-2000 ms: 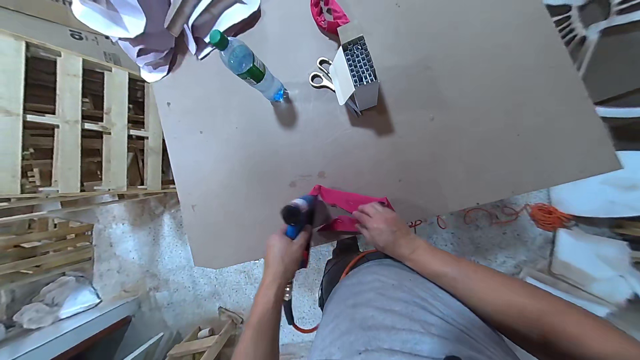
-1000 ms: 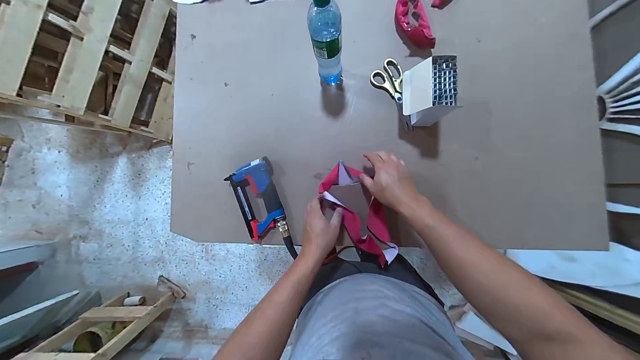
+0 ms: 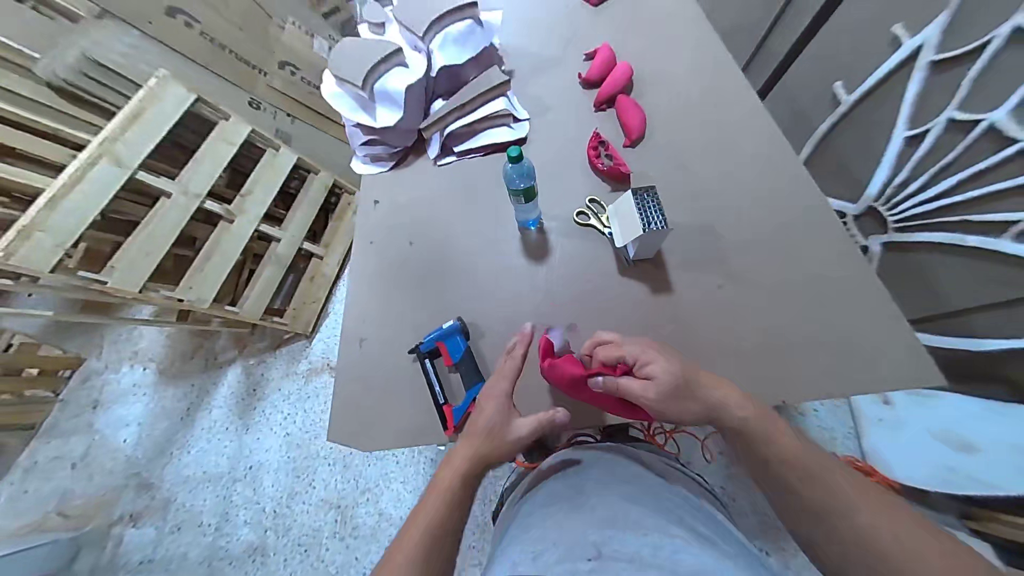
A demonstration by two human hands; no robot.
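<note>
My right hand (image 3: 644, 376) grips the edge of a red fabric-covered piece (image 3: 580, 380) near the table's front edge, its fingers pinching the cloth. Just left of that piece my left hand (image 3: 508, 404) is spread with nothing in it, thumb apart from the fingers. A blue and black pneumatic stapler (image 3: 452, 352) lies on its side to the left of my left hand. Farther back, an open box of staples (image 3: 644, 228) stands beside gold-handled scissors (image 3: 596, 216), whose blades are partly hidden by the box.
A plastic water bottle (image 3: 524, 192) stands mid-table (image 3: 752, 280). Several red covered pieces (image 3: 630, 120) lie behind the box. White-and-brown cut pieces (image 3: 472, 120) are stacked at the back left. Wooden pallets (image 3: 200, 216) stand left, a white branching frame (image 3: 912, 136) right, and orange hose (image 3: 672, 436) below the front edge.
Two seconds ago my left hand held the stapler; one second ago it lay on the table and both hands were on the red piece. Now my left hand has come off the piece. The view has shifted.
</note>
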